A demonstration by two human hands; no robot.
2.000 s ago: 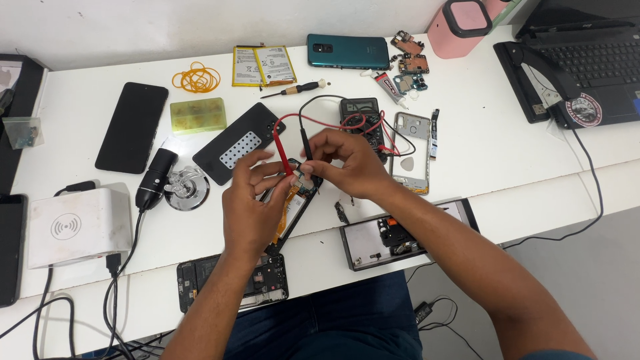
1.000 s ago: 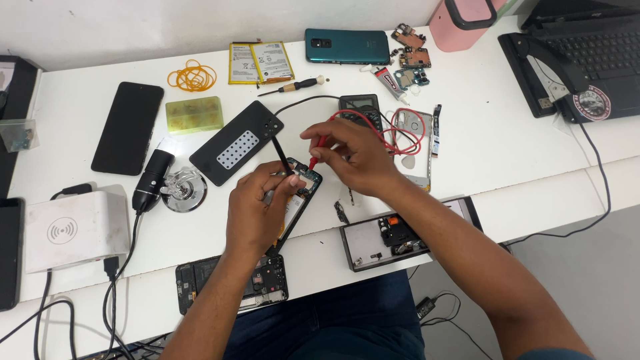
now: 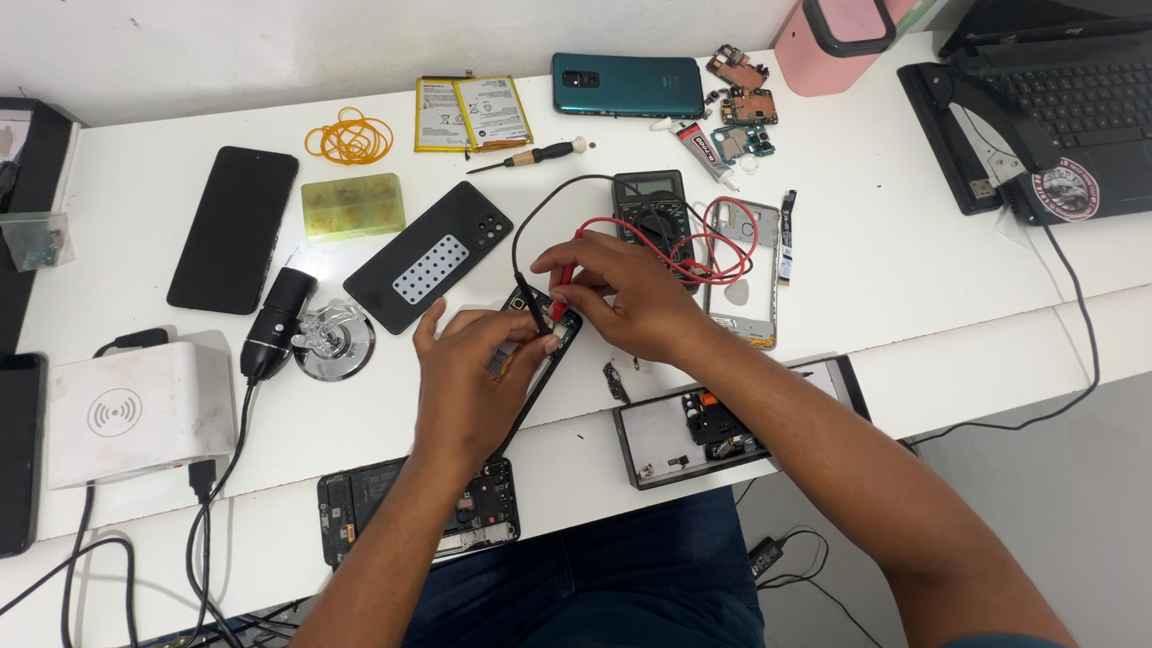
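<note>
My left hand point(image 3: 472, 378) holds the black multimeter probe point(image 3: 533, 301) between thumb and fingers, over an opened smartphone point(image 3: 569, 331). My right hand point(image 3: 625, 292) grips the red probe point(image 3: 562, 292), whose lower end is at the phone's upper board; the exact contact points are too small to tell. Both probe leads run to a black digital multimeter point(image 3: 650, 216) behind my right hand. The left hand covers much of the phone. A black phone back cover point(image 3: 427, 258) lies just behind the left hand, and a second opened phone point(image 3: 490, 504) lies below, partly behind my left forearm.
A parts tray point(image 3: 661, 423) lies under my right forearm, near a phone frame point(image 3: 765, 261). Behind are a screwdriver point(image 3: 531, 156), batteries point(image 3: 441, 112), a teal phone point(image 3: 627, 85), and a glue tube point(image 3: 705, 153). At left stand a digital microscope point(image 3: 279, 324) and a white box point(image 3: 135, 414); a laptop point(image 3: 1071, 117) sits right.
Two seconds ago the red probe was at my left hand and the black one near my right. One second ago my right hand held the red probe higher over the phone; it is lower now.
</note>
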